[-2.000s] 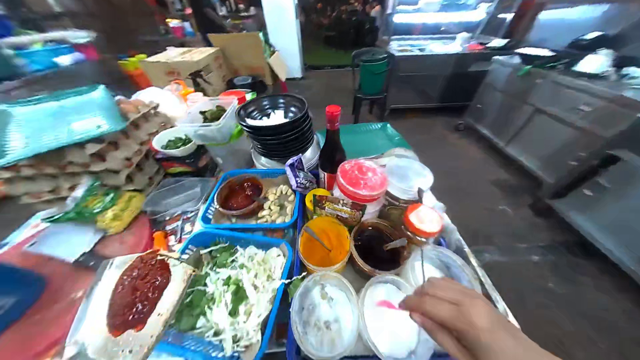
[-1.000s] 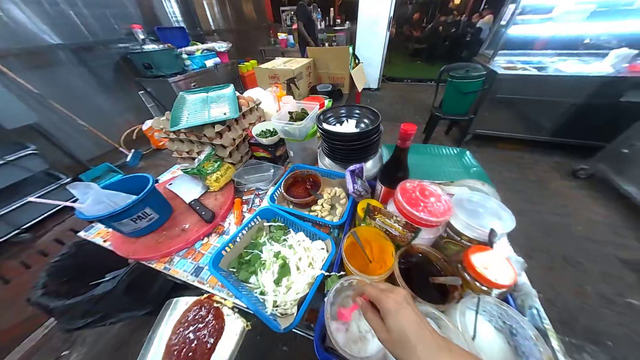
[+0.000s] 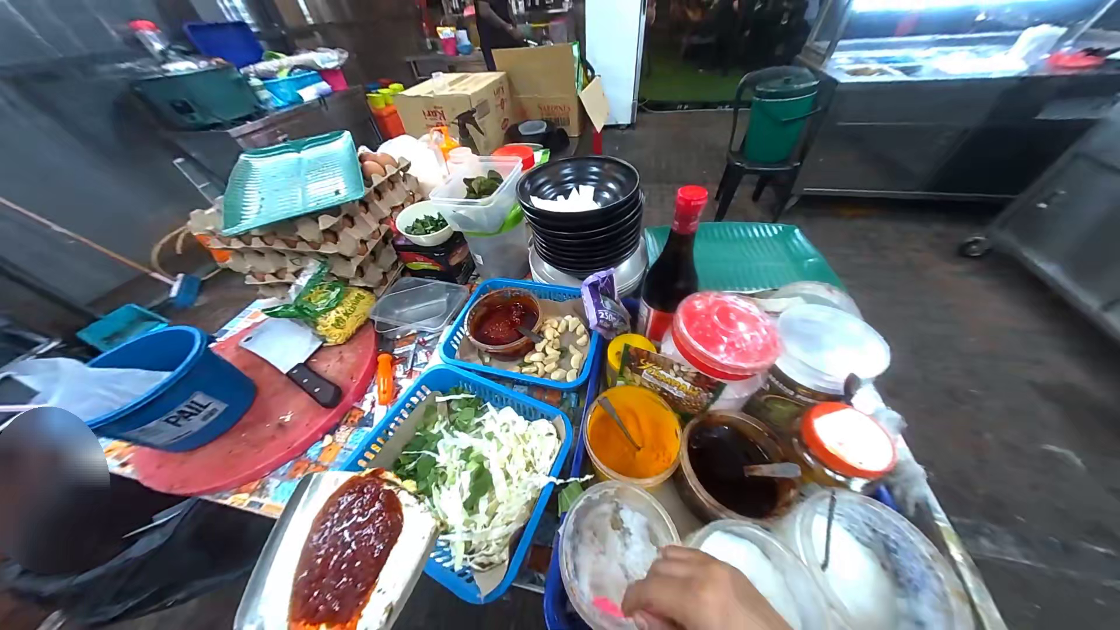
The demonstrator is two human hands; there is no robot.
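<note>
My right hand point(image 3: 691, 595) reaches into a round clear tub of white powder point(image 3: 612, 542), its fingers closed on a small pink spoon point(image 3: 605, 605), of which only a bit shows. My left hand is out of view. At the bottom, a metal tray point(image 3: 271, 569) bears dark red sauce point(image 3: 350, 547); what holds it cannot be seen. Beside my right hand are a tub of white grains point(image 3: 752, 560) and a larger tub point(image 3: 875, 551) with a spoon. Behind them stand a tub of orange powder point(image 3: 632, 437) and a tub of dark sauce point(image 3: 731, 464), both with spoons.
Blue baskets hold shredded cabbage point(image 3: 503, 464) and garlic cloves point(image 3: 556, 350). A cleaver point(image 3: 284, 346) lies on a red chopping board point(image 3: 350, 376) beside a blue pail point(image 3: 175, 385). Behind stand a sauce bottle point(image 3: 674, 262), black bowls point(image 3: 582, 219) and egg trays point(image 3: 306, 236). A person point(image 3: 499, 24) is in the background.
My right hand has moved from the middle white tub to the left one, where it stays, now nearer that tub's front. The view has shifted a lot.
</note>
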